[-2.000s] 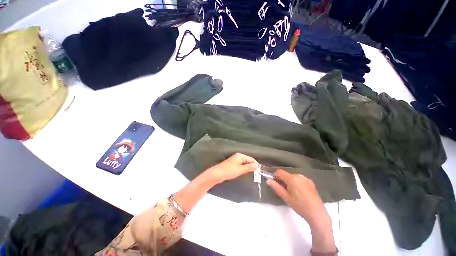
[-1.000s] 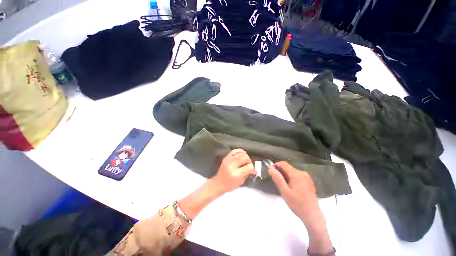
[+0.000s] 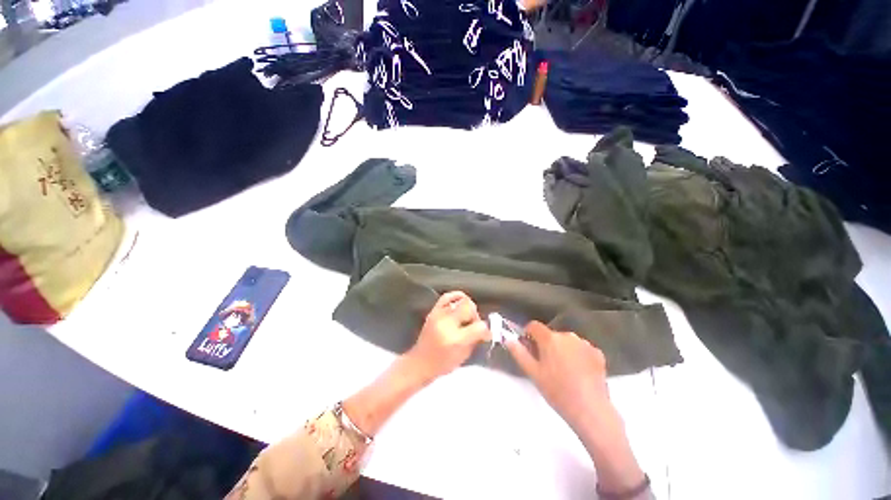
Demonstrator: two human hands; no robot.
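Observation:
An olive-green garment [image 3: 479,239] lies in front of me, its long band along the near side and one sleeve [image 3: 363,186] curled at the upper left. My left hand [image 3: 449,332] pinches the band beside a small white label [image 3: 496,330]. My right hand [image 3: 562,363] holds silvery thread snips [image 3: 510,334], mostly hidden in the fingers, with their tips at the label. The two hands are close together.
A second green garment [image 3: 742,264] lies crumpled at right. A phone [image 3: 237,317], a yellow and red bag [image 3: 54,215] and black cloth [image 3: 215,132] are at left. Dark garments with white cords [image 3: 445,63] and a folded dark stack [image 3: 611,96] stand behind. A blue bin [image 3: 137,420] is lower left.
My left hand has lowered from above the label to its left side, then stayed close to it. The snips have stayed near the label. The whole view has shifted slightly.

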